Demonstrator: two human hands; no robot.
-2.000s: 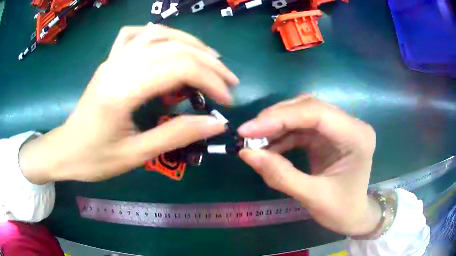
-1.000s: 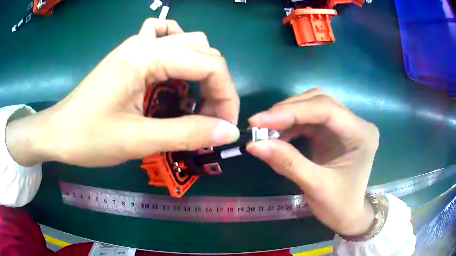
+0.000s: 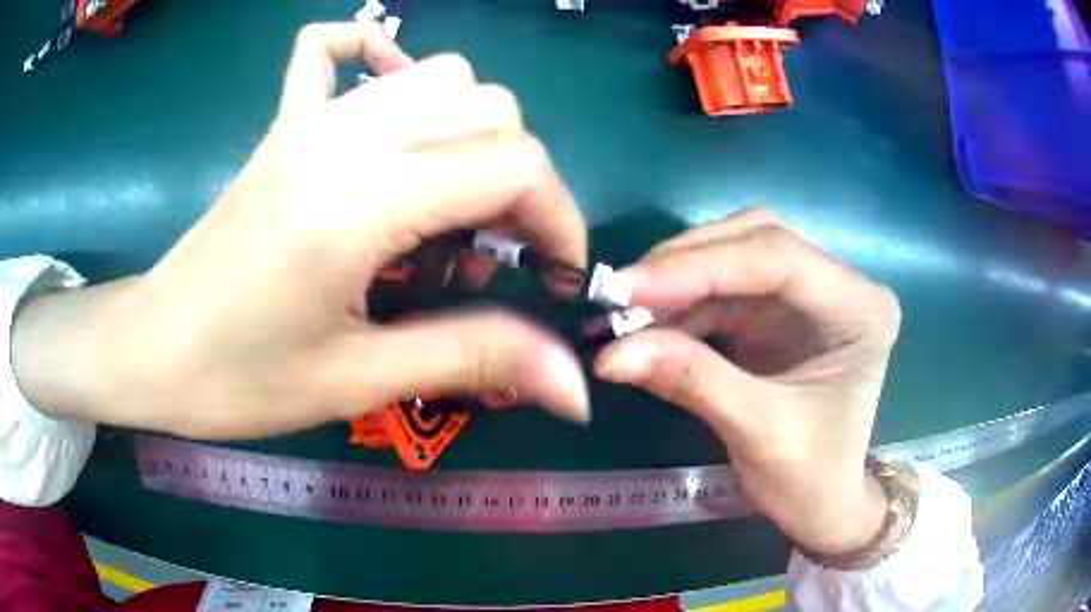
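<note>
Two white small plugs (image 3: pixel 611 287) on black leads show at the fingertips of my right hand (image 3: pixel 754 323), which pinches them between thumb and fingers. My left hand (image 3: pixel 347 251) is bare and arches over the leads, its thumb blurred and apart from the forefinger. I cannot tell whether it touches a lead. A white wire label (image 3: pixel 497 248) shows between its fingers. An orange high-voltage connector (image 3: pixel 413 433) lies under my left hand, mostly hidden, its flange towards the near side. A second connector is almost wholly hidden behind the hand.
A steel ruler (image 3: pixel 479 496) lies along the near edge of the green mat (image 3: pixel 574 556). Another orange connector (image 3: pixel 736 72) stands at the far side, with more orange parts at the top edge. A blue bin (image 3: pixel 1017 108) is at the far right.
My left thumb has moved down, away from the forefinger. The two white plugs now show separately, one above the other. The near connector is more covered by my left hand.
</note>
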